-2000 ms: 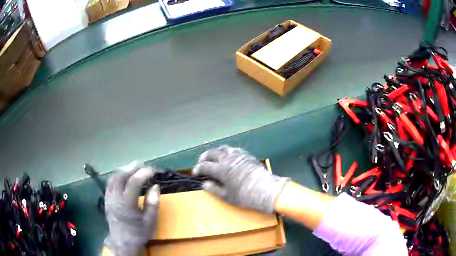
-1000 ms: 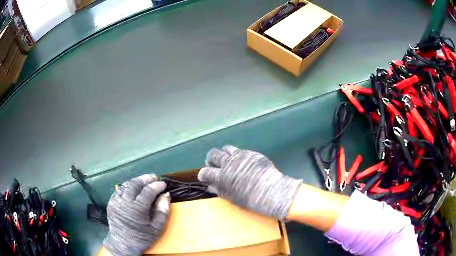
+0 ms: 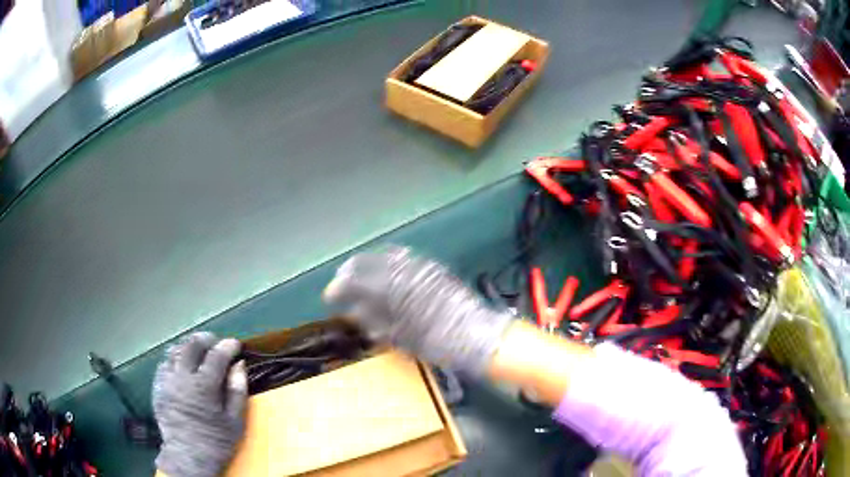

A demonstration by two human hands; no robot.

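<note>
An open brown box (image 3: pixel 445 410) lies on the near green ledge, its lower part cut off by the frame edge. A flat tan insert (image 3: pixel 340 415) covers its near part, with bundled black cable (image 3: pixel 294 361) along its far side. My gloved left hand (image 3: pixel 198 402) grips the box's left end, thumb beside the insert. My gloved right hand (image 3: pixel 405 303) is blurred, above the box's far right corner; its fingertips are unclear and I see nothing in it.
A filled box (image 3: pixel 438 114) sits on the belt beyond. A heap of red and black clip leads (image 3: pixel 690 196) is at right, beside yellow mesh (image 3: pixel 809 326). Ring terminal leads (image 3: pixel 42 438) lie at lower left. A black cable end (image 3: pixel 107 371) sticks out near my left hand. A blue tray (image 3: pixel 250 30) is at the far side.
My right hand has lifted off the black cable in the near box. The view has shifted, so the belt box and clip heap appear further left. My left hand stays at the box's left end.
</note>
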